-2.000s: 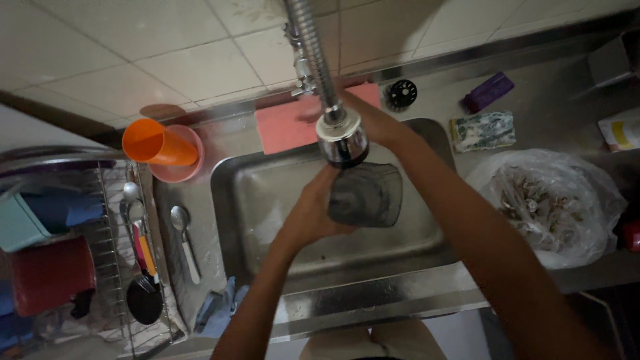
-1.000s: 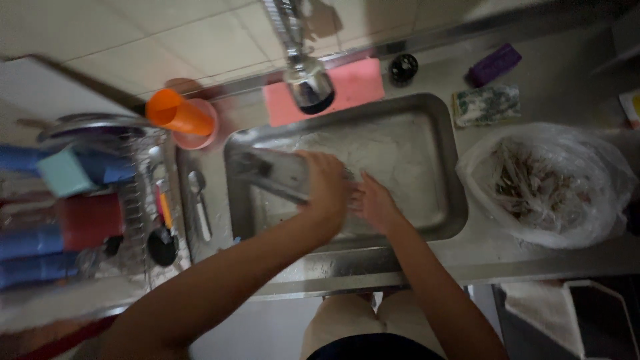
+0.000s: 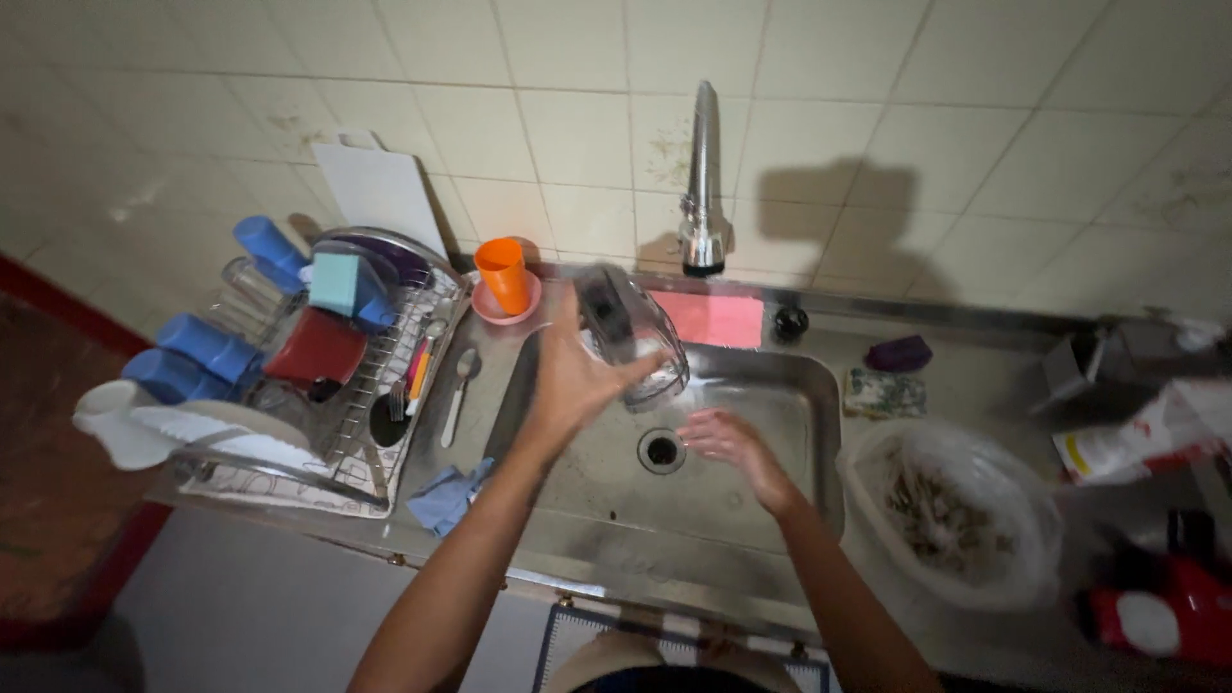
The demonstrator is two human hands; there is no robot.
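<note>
My left hand point(image 3: 577, 371) grips a clear, dark-bottomed container point(image 3: 630, 337), tilted over the left back part of the steel sink point(image 3: 770, 491); motion blurs it. My right hand point(image 3: 727, 443) holds nothing, its fingers apart, just above the sink near the drain point(image 3: 661, 450). The chrome faucet point(image 3: 704, 241) stands behind, and no stream of water shows from it. A pink cloth point(image 3: 707, 319) lies along the back rim of the sink.
Left are a loaded dish rack point(image 3: 356, 414), an orange cup point(image 3: 503, 274) on a pink dish, a spoon point(image 3: 460, 397) and a blue cloth point(image 3: 448, 499). Right are a black drain strainer point(image 3: 790, 324), a purple sponge point(image 3: 898, 353), a patterned sponge point(image 3: 884, 394) and a plastic bag of scraps point(image 3: 948, 510).
My left hand has raised the container from the sink toward its back left. The right hand, close to the left one a second ago, is now apart from it. The view has tilted up.
</note>
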